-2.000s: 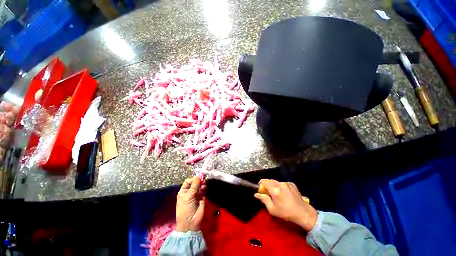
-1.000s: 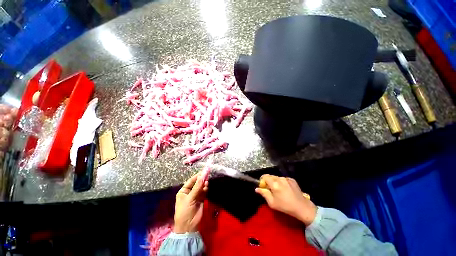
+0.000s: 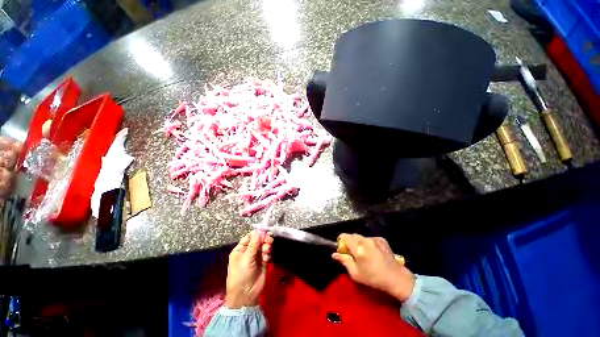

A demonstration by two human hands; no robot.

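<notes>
My left hand [image 3: 247, 268] is closed on a small pink moulded part [image 3: 265, 232] just off the bench's front edge. My right hand [image 3: 375, 264] grips the yellowish wooden handle of a trimming knife [image 3: 302, 236]. Its long silvery blade points left and its tip is at the pink part; glare hides whether the edge touches it. A loose pile of pink parts [image 3: 243, 141] lies on the speckled grey bench top [image 3: 210, 33] beyond my hands.
A black hooded fixture [image 3: 408, 82] stands right of the pile, with wooden-handled tools [image 3: 556, 135] beyond it. Red trays [image 3: 92, 158], clear plastic, white cloth [image 3: 113, 168], cardboard [image 3: 139, 193] and a phone [image 3: 110, 219] lie left. More pink parts [image 3: 207, 309] are below the edge.
One second ago my left fingers stood more upright around the part; now they are folded lower over it. The knife blade has shifted slightly down and stays at the part.
</notes>
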